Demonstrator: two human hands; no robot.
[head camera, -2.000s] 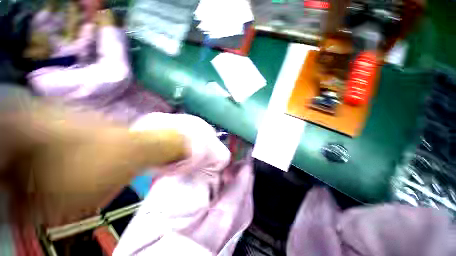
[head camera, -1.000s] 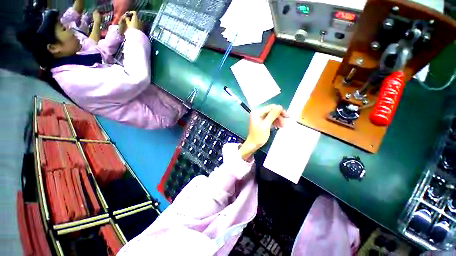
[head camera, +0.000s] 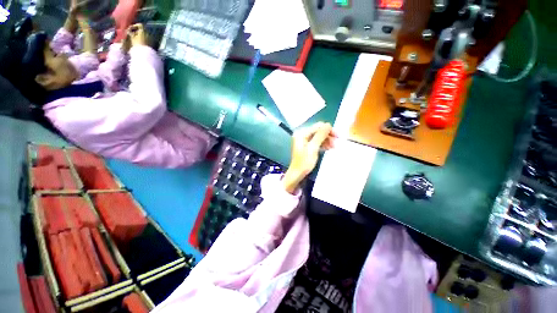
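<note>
My left hand (head camera: 310, 151) is above the left edge of the white paper strip (head camera: 345, 174), fingers curled together; no object shows in it, but its inner side is hidden. My right hand is out of view. A round black watch head (head camera: 418, 186) lies on the green bench in front of the orange jig base (head camera: 421, 145). The jig nest (head camera: 401, 121) has a dark unit in it. The red clamp handle (head camera: 445, 93) hangs down at the nest's right.
A pen (head camera: 274, 118) and paper sheet (head camera: 294, 96) lie left of the jig. A blister tray (head camera: 519, 235) is at right, a gridded tray of units (head camera: 239, 181) below the bench edge. A control box (head camera: 354, 24) stands behind. Another person (head camera: 116, 119) sits at left.
My left arm, blurred at left two seconds ago, is now extended with the hand beside the paper strip. Since one second ago the view has shifted slightly; the hand stays near the strip.
</note>
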